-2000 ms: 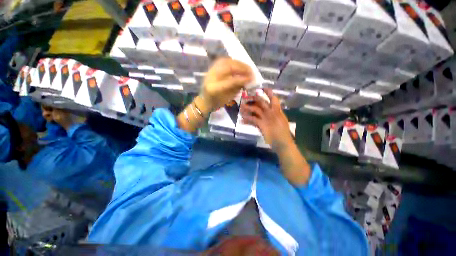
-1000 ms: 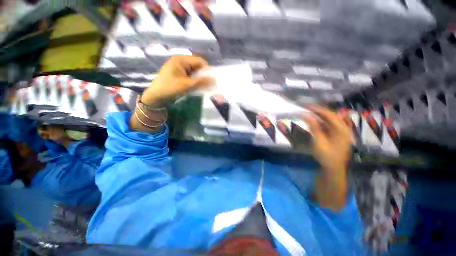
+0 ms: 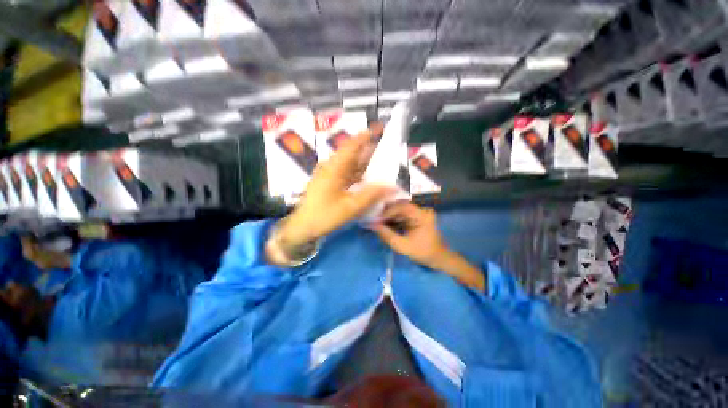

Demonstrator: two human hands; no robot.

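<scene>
A white phone box stands tilted in my left hand, fingers and thumb around it. My right hand is at the box's lower end, with its fingertips together and touching or very near it. Blur hides whether a small sticker is between those fingertips. Two phone boxes lie face up side by side, one left of my left hand and one partly behind it. Another phone box lies just right of the held box.
Stacked boxes form a wall at the back of the dark green bench. Box rows stand at left and right. A person in a blue smock is at lower left. Bundled boxes are below the bench at right.
My hands were apart and blurred with white boxes between them. They have come together at one tilted box near my body. The view has shifted, and the two boxes on the left now show plainly.
</scene>
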